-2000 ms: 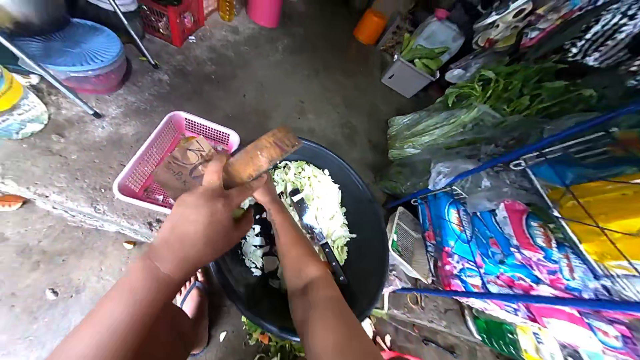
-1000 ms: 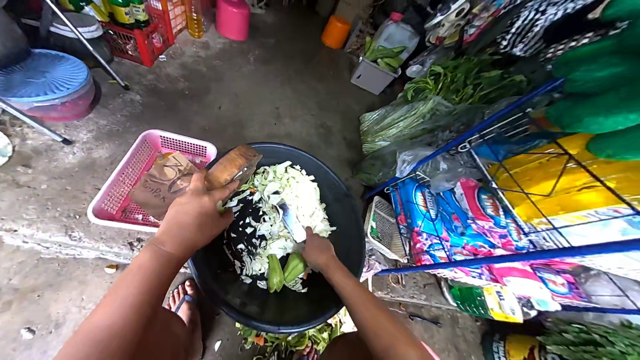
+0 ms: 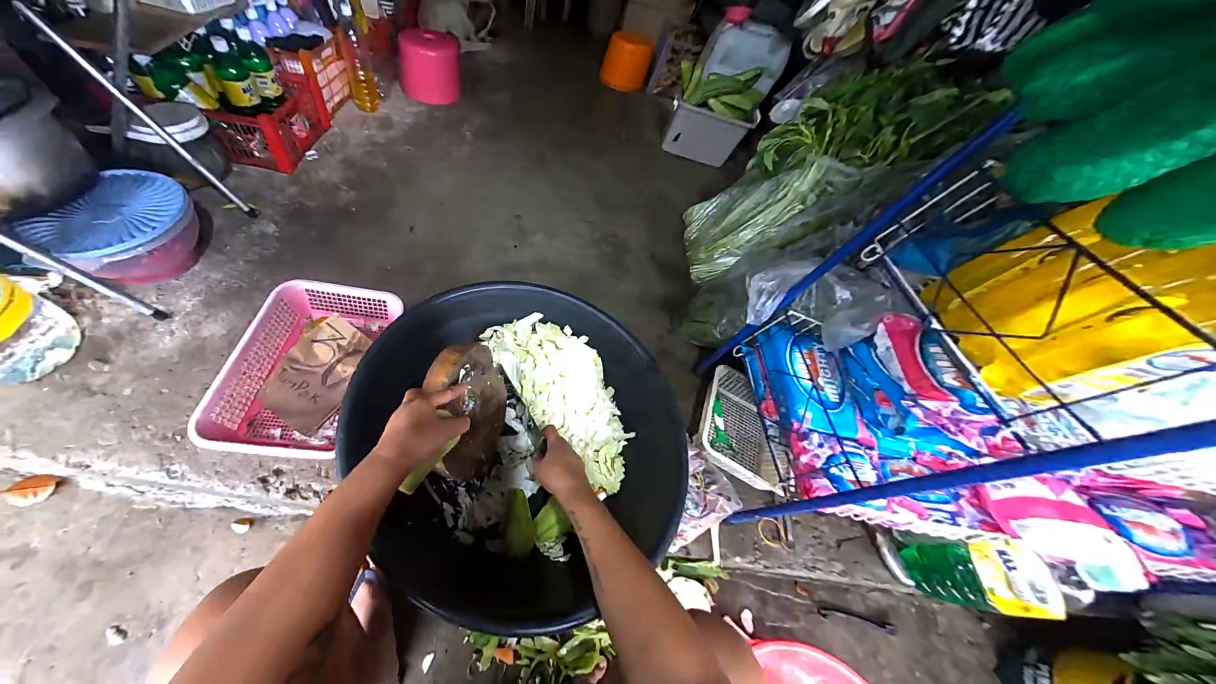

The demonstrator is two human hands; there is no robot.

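Observation:
A large black plastic basin (image 3: 655, 418) stands in front of me, with a heap of chopped cabbage (image 3: 570, 394) on its right side. My left hand (image 3: 423, 427) grips a round-ended wooden board (image 3: 475, 408), tilted over the basin, with a pale green piece under the fingers. My right hand (image 3: 560, 465) is closed around a knife, mostly hidden, whose dark blade (image 3: 518, 394) points up between board and cabbage. Green vegetable pieces (image 3: 520, 525) and more shreds lie below the hands, inside the basin.
A pink basket (image 3: 228, 385) holding a marked piece of cardboard (image 3: 318, 375) sits left of the basin. On the right stands a blue wire rack (image 3: 950, 480) with packets. Bagged leafy greens (image 3: 760, 214) lie behind it. Vegetable scraps (image 3: 560, 655) and a pink tub (image 3: 807, 663) are near the basin's lower edge.
The board has gone from the basin's left rim to over its inside, its broad face now turned toward the right. The knife has moved from over the cabbage to beside the board.

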